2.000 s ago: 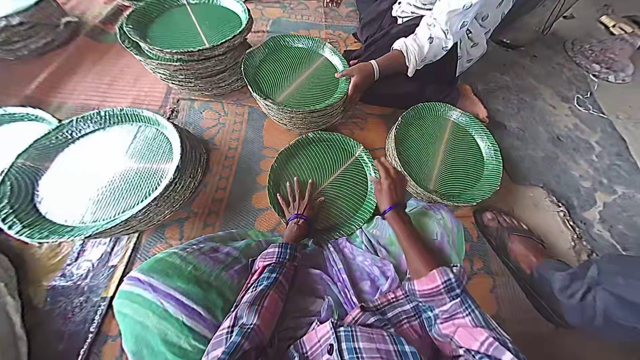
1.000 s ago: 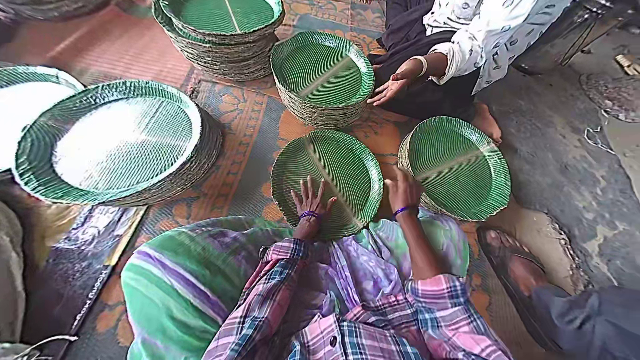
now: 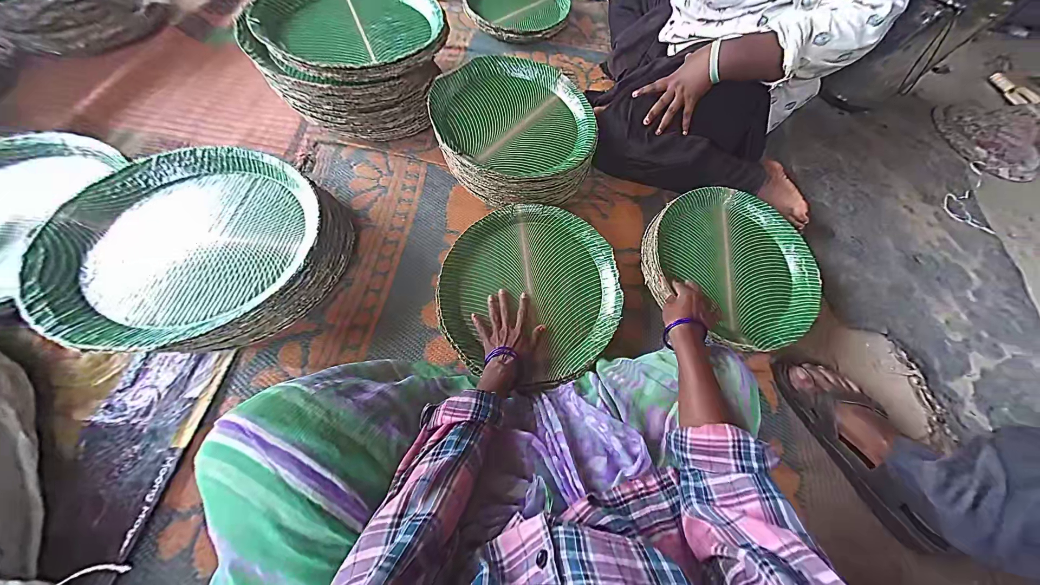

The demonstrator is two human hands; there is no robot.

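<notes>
My left hand [image 3: 507, 335] lies flat, fingers apart, on the lower part of a round green leaf-patterned plate [image 3: 548, 268] just in front of my lap. My right hand [image 3: 689, 310] has its fingers bent at the near left rim of a stack of green plates [image 3: 743, 260] to the right; whether it grips the rim cannot be told. Beyond the middle plate stands another stack of green plates [image 3: 520, 122]. A wider stack [image 3: 187, 244] with a glare on its top plate is at the left.
More plate stacks stand at the back [image 3: 349, 36], far back [image 3: 520, 16] and left edge [image 3: 49, 175]. A seated person's hand [image 3: 678, 89] rests on dark cloth at the upper right. A sandalled foot [image 3: 853, 406] is at the right, beside the patterned mat [image 3: 366, 236].
My right hand has moved right, from the middle plate's edge to the right stack. My left hand stays on the middle plate. The other person's hand has drawn back from the far middle stack.
</notes>
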